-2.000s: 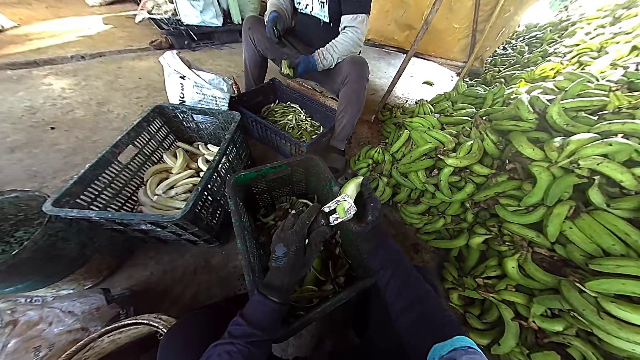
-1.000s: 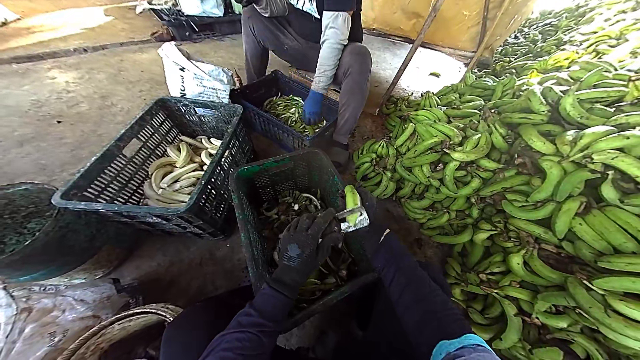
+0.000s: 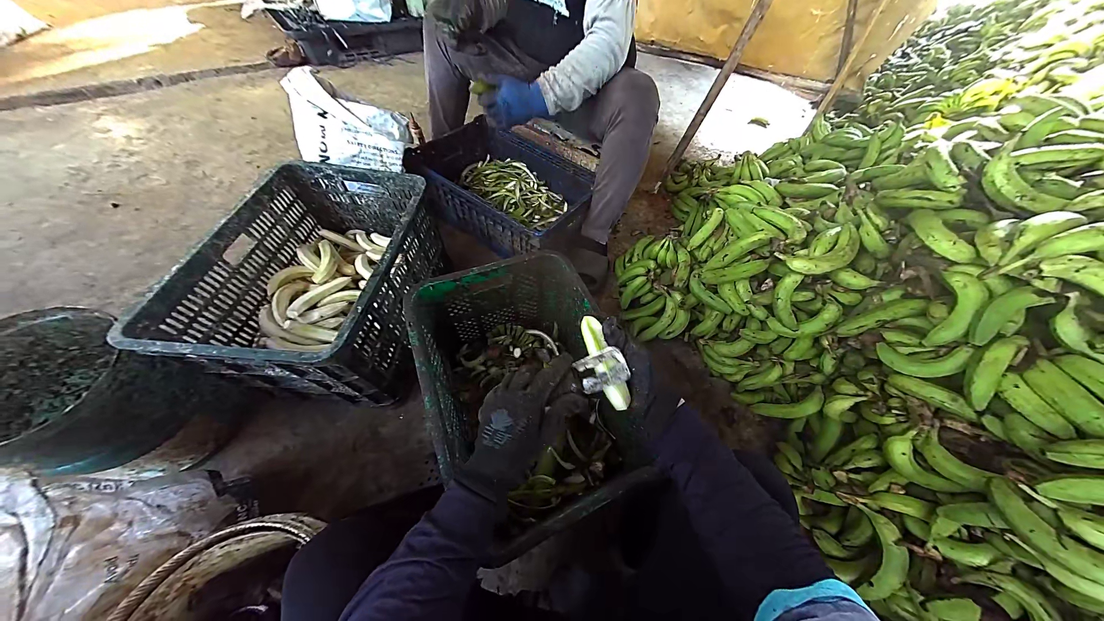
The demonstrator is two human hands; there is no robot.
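Observation:
Over a dark green plastic crate (image 3: 431, 379) that holds plantain peels (image 3: 569, 470), both my hands are in dark work gloves. My left hand (image 3: 517, 423) closes its fingers at the near side of a flat metal peeling tool (image 3: 606, 371). My right hand (image 3: 642, 375) grips a partly peeled green plantain (image 3: 593, 335) from the right, its fingers mostly hidden behind it. The tool lies across the plantain, whose visible surface is largely pale with green streaks.
Peeled plantains (image 3: 323, 293) lie in a black crate (image 3: 250, 349) at left. Ahead, a seated person's blue-gloved hand (image 3: 520, 102) is above a blue crate (image 3: 483, 222) of peels. Green plantains (image 3: 931, 345) are heaped at right. A dark tub (image 3: 65, 379) and a rimmed bucket (image 3: 233, 543) stand at lower left.
The co-worker's blue-gloved hand has risen out of the blue crate since a second ago. The plantain in my right hand shows more pale flesh than before.

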